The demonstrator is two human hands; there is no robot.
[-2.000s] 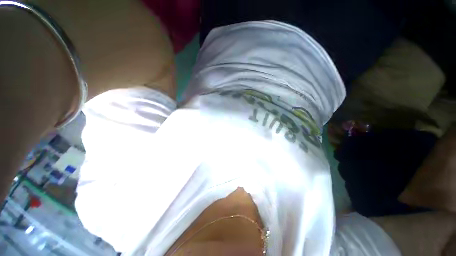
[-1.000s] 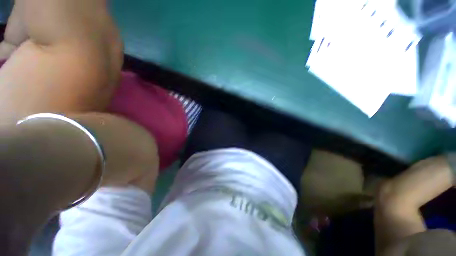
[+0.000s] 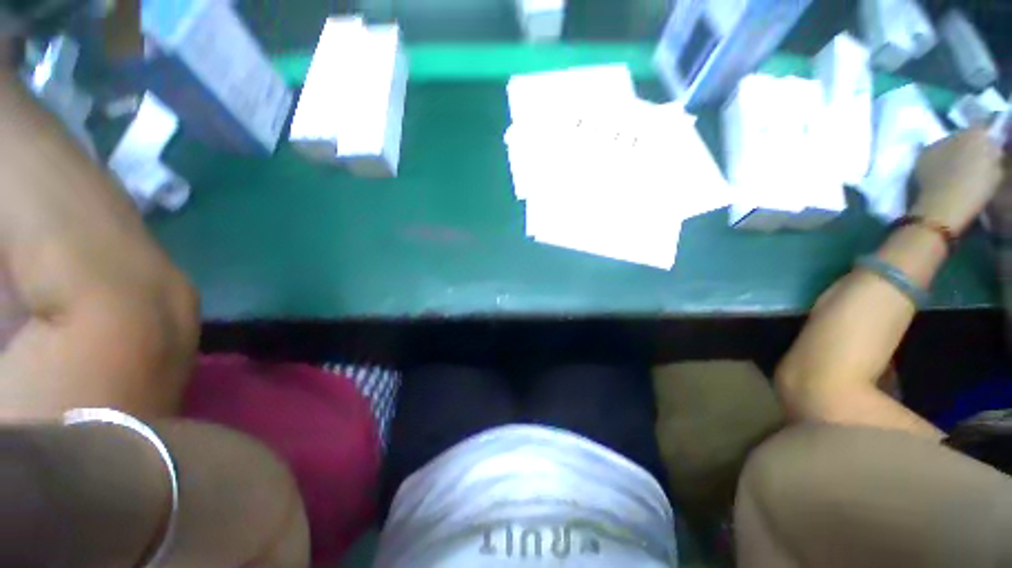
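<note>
Neither of my hands is in view. Only parts of my arms show, cut off by the frame at the lower left, with a silver bangle, and at the lower right. A loose pile of white printed leaflets (image 3: 610,166) lies on the green bench in front of me. A pair of white unit cartons (image 3: 353,94) lies to the left of the pile. More white unit cartons (image 3: 782,150) lie close together to its right. Print on all of them is washed out.
Blue-and-white larger cartons (image 3: 216,72) stand at the upper left and upper right (image 3: 716,44). A neighbour's arm with bracelets (image 3: 877,300) reaches onto the bench at right. Another person's bare arm is at left. A bright green strip (image 3: 455,64) crosses behind.
The view has swung from my shirt and lap up to the bench. The leaflets and cartons now show fully. The right neighbour's hand has come into view.
</note>
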